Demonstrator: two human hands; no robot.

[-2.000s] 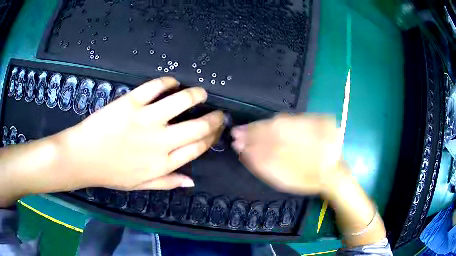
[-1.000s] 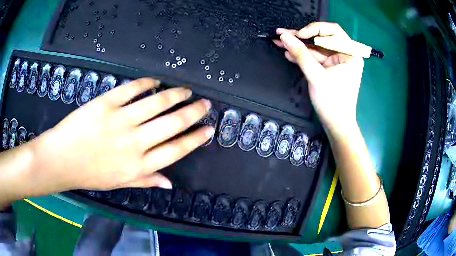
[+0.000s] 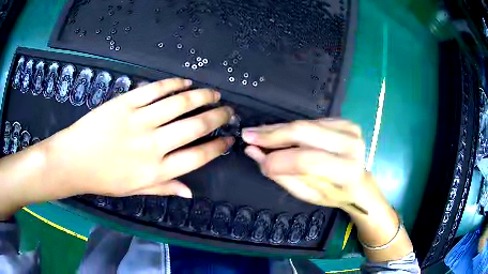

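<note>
A black parts tray (image 3: 225, 184) lies in front of me with two rows of glossy oval plastic housings (image 3: 101, 90). My left hand (image 3: 144, 139) lies flat over the tray, fingers spread; its fingertips are at an oval in the upper row. My right hand (image 3: 310, 158) is pinched at that same oval, just right of the left fingertips. The dark end of a pen-like pick-up tool (image 3: 357, 208) shows by the right wrist; its tip is hidden. Beyond is a black loose-parts tray (image 3: 144, 64) with pale and dark small rings (image 3: 199, 60).
A green mat (image 3: 401, 134) with yellow marking tape (image 3: 379, 112) surrounds the trays. A long black block with a row of ovals (image 3: 455, 176) stands at the right. Blue material (image 3: 466, 254) shows at the lower right corner.
Since one second ago my right hand has moved from over the loose-parts tray down to the oval by my left fingertips, tool still in it. My left hand has barely shifted.
</note>
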